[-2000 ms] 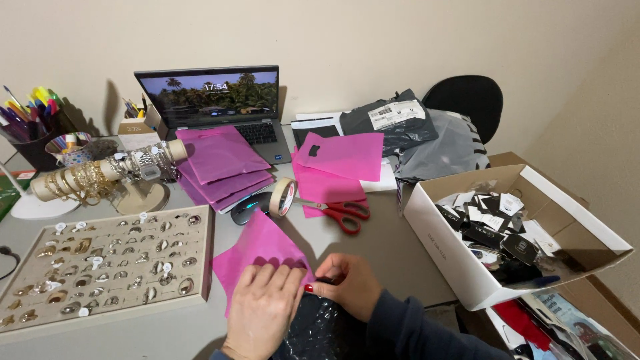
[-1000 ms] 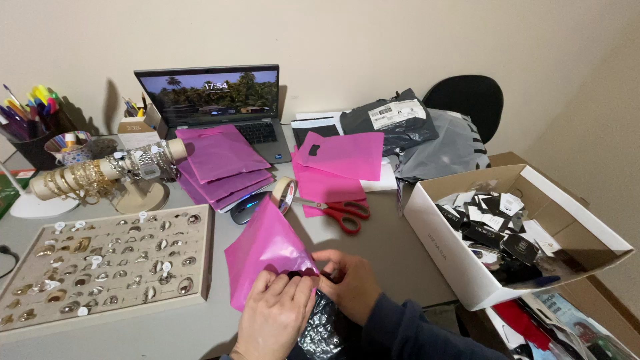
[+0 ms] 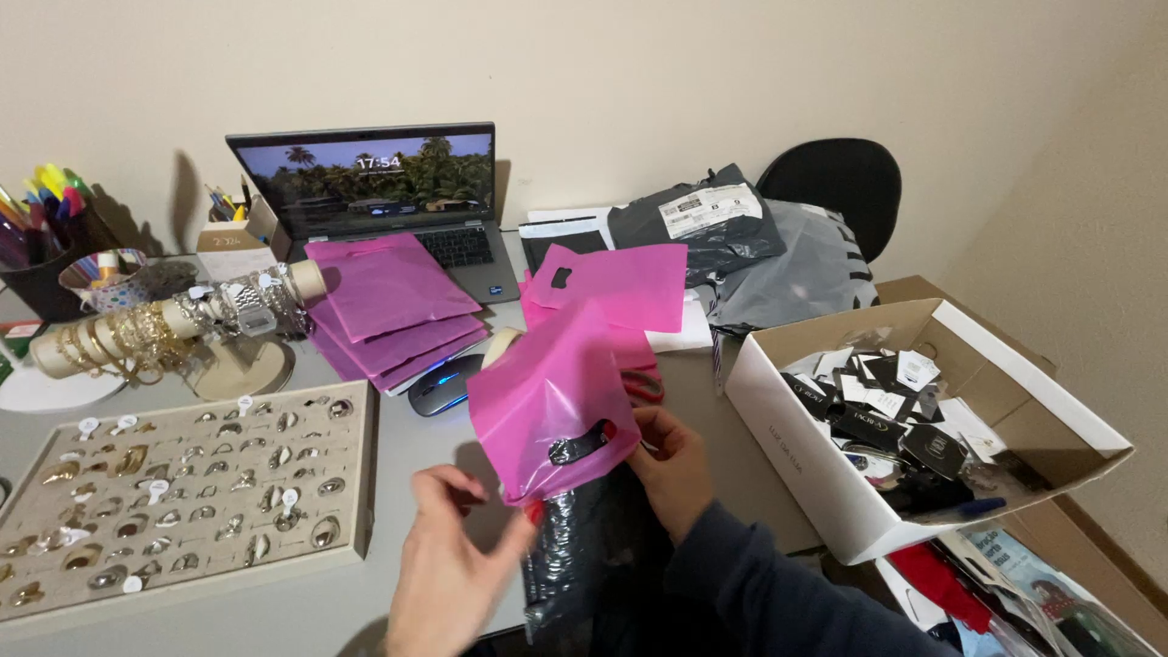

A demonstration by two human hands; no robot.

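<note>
My right hand (image 3: 671, 470) grips the right edge of a pink plastic bag (image 3: 547, 392), some fingers hidden behind it. The bag's die-cut handle hole shows black plastic through it, and a red fingernail is visible at the hole. My left hand (image 3: 461, 547) is at the bag's lower left corner, thumb and fingers apart, not closed on anything. Beneath the bag hangs a shiny black plastic package (image 3: 561, 557), close to my body. Behind the bag lie red-handled scissors (image 3: 643, 387), a tape roll (image 3: 501, 345) and a computer mouse (image 3: 444, 384), each partly covered or beside it.
A ring tray (image 3: 365, 474) and a bracelet stand (image 3: 239, 365) occupy the left. Folded purple bags (image 3: 392, 287) overlap the laptop (image 3: 497, 265). More pink bags (image 3: 630, 283) lie near grey mailing packages (image 3: 693, 224). An open white box (image 3: 794, 474) of tags stands right.
My left hand has come away from the bag's opening toward the left, its fingers spreading. The pink bag now stands more upright, with its handle hole turned into view.
</note>
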